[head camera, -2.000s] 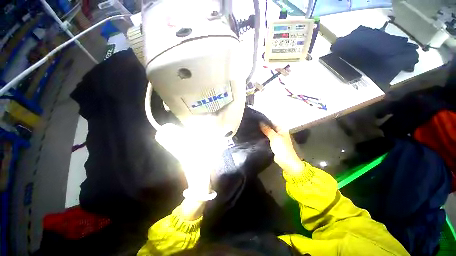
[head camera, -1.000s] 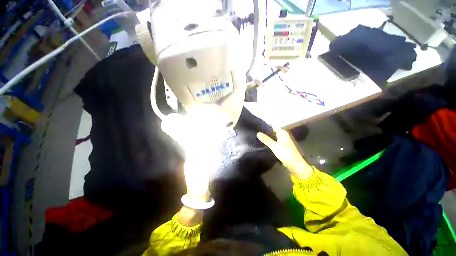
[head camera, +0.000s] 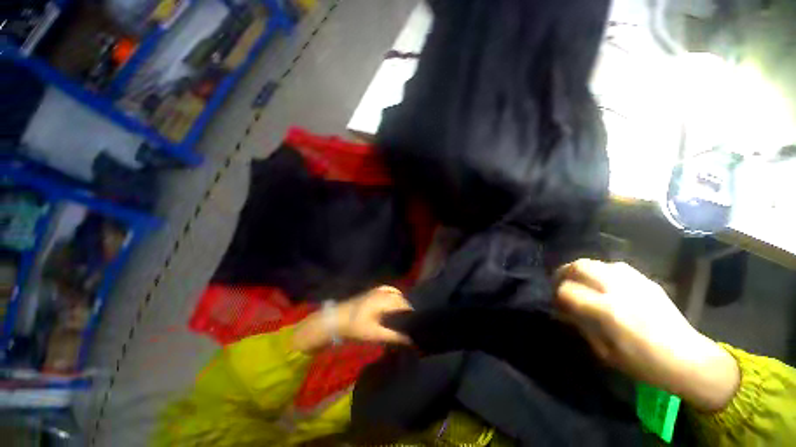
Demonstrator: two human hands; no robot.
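A black garment piece (head camera: 515, 327) is held up over my lap between both hands. My left hand (head camera: 375, 316) grips its left edge, with the fingertips partly hidden in the cloth. My right hand (head camera: 615, 319) pinches its right side with bent fingers. A long black stack of workpieces (head camera: 506, 105) hangs over the table's left end just beyond. The view is somewhat blurred.
A red plastic crate (head camera: 249, 316) stands at the left with black cloth over it. A white table (head camera: 646, 157) with a glaring lamp is at upper right. A green crate edge (head camera: 656, 410) shows low right. Blue shelving (head camera: 96, 109) stands upper left.
The view has swung left and down, away from the machine head. Both hands have left the needle area and now hold the black piece over the lap; my right hand was open before.
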